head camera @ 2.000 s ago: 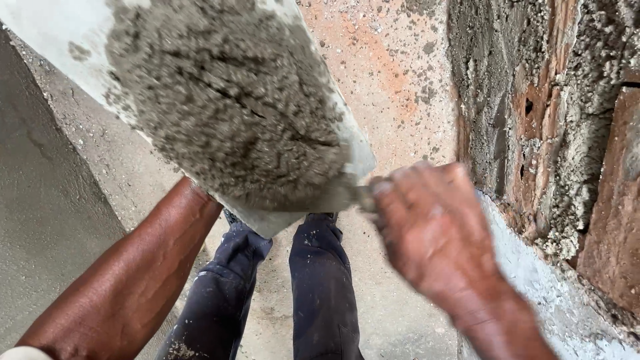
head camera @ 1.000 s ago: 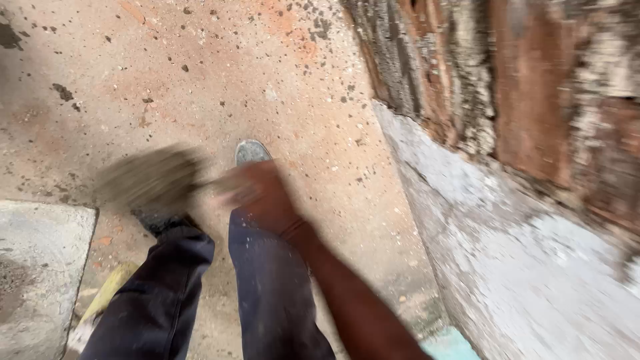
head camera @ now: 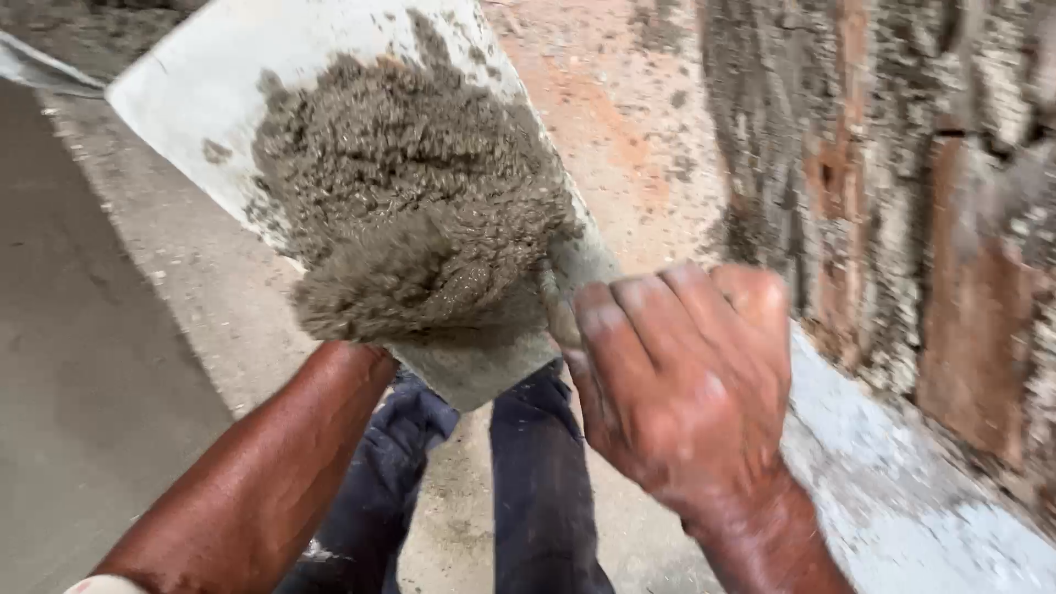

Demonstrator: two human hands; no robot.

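Wet grey mortar [head camera: 396,165] lies heaped on a pale flat board [head camera: 206,91], a plasterer's hawk, tilted across the upper middle of the view. My right hand [head camera: 685,355] is closed around the handle of a trowel [head camera: 563,318] at the board's lower right edge. The trowel's blade is mostly hidden by mortar, and its load is blurred by motion. My left forearm [head camera: 264,478] reaches up beneath the board. The board hides my left hand, so its hold cannot be seen.
A rough wall [head camera: 973,289] of exposed brick and patchy mortar stands at right, above a pale bluish-white lower band [head camera: 907,511]. Speckled floor [head camera: 594,107] lies beneath the board. A smooth grey surface [head camera: 74,346] is at left, and more mortar [head camera: 91,33] is at upper left.
A second ago my right hand was over my legs with a blurred, loaded trowel and the board was mostly out of view. Now hand and trowel are at the board, after a large view shift.
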